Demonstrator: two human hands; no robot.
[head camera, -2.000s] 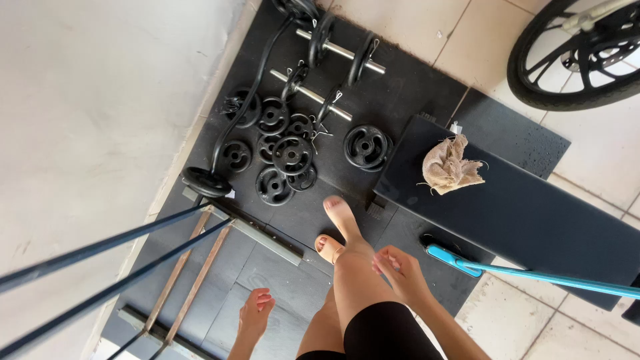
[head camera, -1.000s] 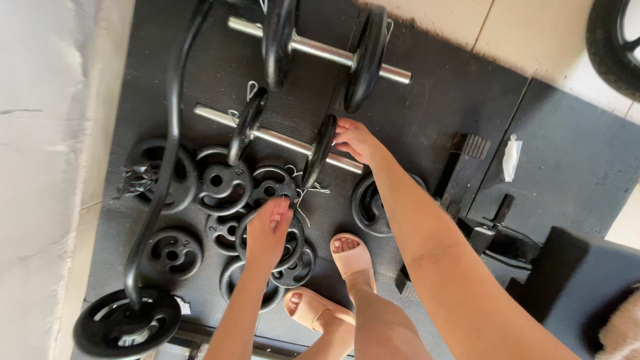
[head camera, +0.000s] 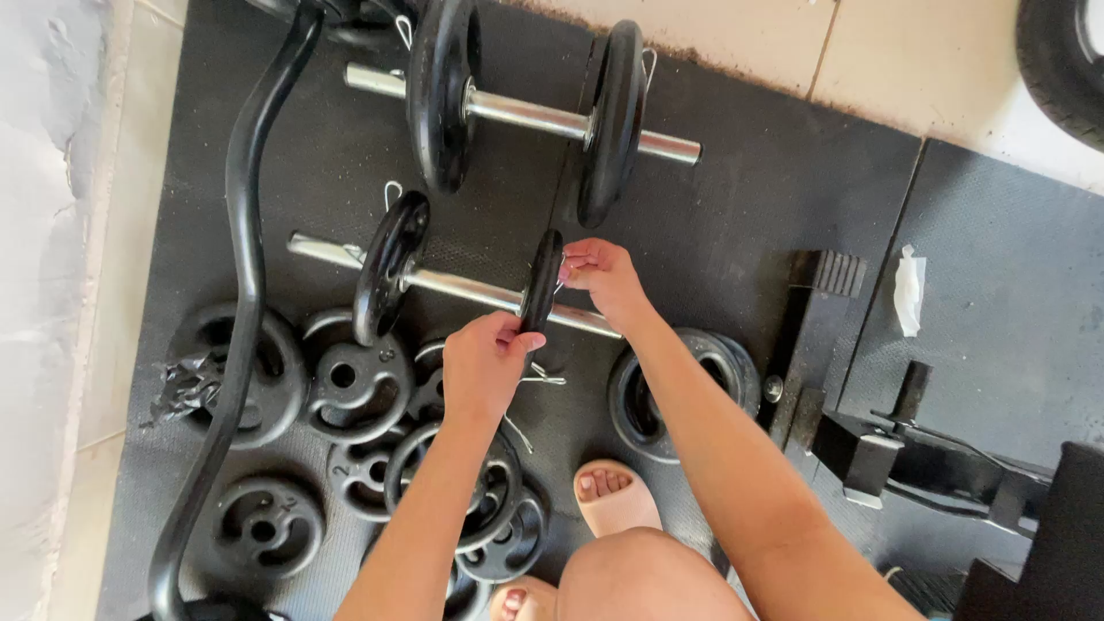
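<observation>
A chrome dumbbell bar (head camera: 466, 289) lies on the black rubber mat with a black plate near each end. My left hand (head camera: 496, 358) grips the lower rim of its right plate (head camera: 542, 280), thumb and fingers on either side. On that plate's outer side, my right hand (head camera: 595, 272) pinches a wire spring clip (head camera: 561, 274) at the bar. Another clip (head camera: 392, 195) stands by the left plate (head camera: 391, 267). Farther off lies a second, larger loaded dumbbell (head camera: 526, 112). Loose clips (head camera: 543, 376) rest on the mat below my left hand.
Several loose weight plates (head camera: 358, 384) lie piled at lower left, beside a curved black barbell (head camera: 246, 216). More stacked plates (head camera: 638, 397) lie under my right forearm. At right are a black metal bench frame (head camera: 802, 345), a white scrap (head camera: 909, 291) and a wheel (head camera: 1069, 69).
My left hand has moved from above the loose plates onto the right plate's rim. My right hand has moved from that plate's top to the clip. The view has come closer to the dumbbells.
</observation>
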